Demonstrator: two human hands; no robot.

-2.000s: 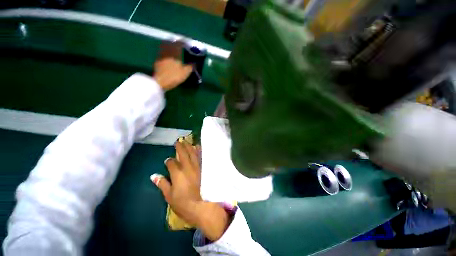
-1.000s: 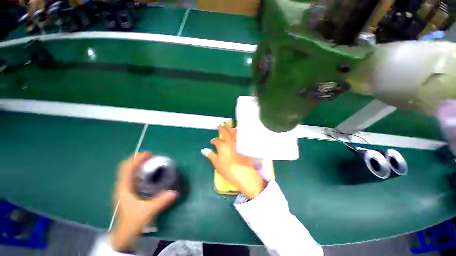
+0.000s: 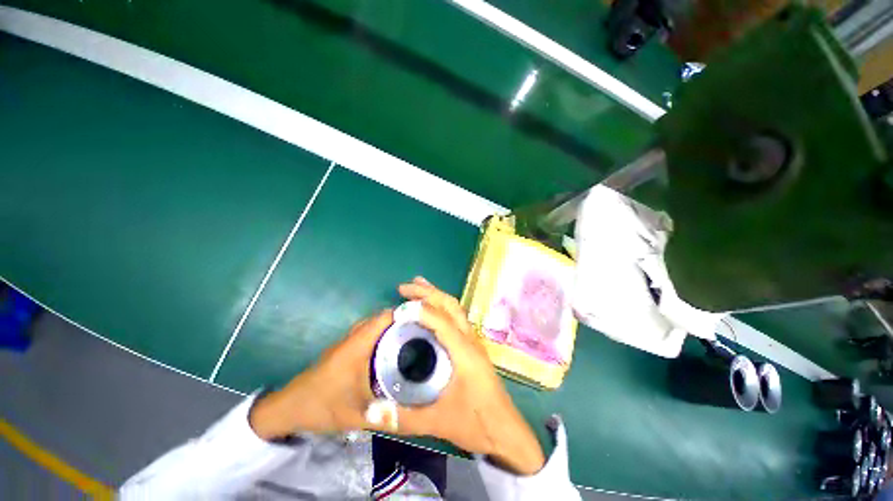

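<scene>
A lamp housing (image 3: 415, 364) with a silver-white ring face and dark centre is held ring side up between both hands, low over the bench's front edge. My left hand (image 3: 338, 377) grips its left side. My right hand (image 3: 462, 382) wraps its right side. White caps show on fingers at the ring. The yellow-edged press fixture (image 3: 516, 367) with a pink pad (image 3: 539, 308) inside lies just right of the hands. The white ram pad (image 3: 622, 274) hangs at the fixture's right, beside the dark green press head (image 3: 764, 186).
Two lamp housings with silver rings (image 3: 744, 383) lie right of the press. Several more stand at the far right edge (image 3: 860, 445). The green conveyor (image 3: 421, 108) with white rails runs behind the bench. A black part (image 3: 632, 34) sits beyond the far rail.
My right hand has left the fixture and now holds the housing together with my left hand. The pink pad is uncovered. The view has tilted, and the press appears further right.
</scene>
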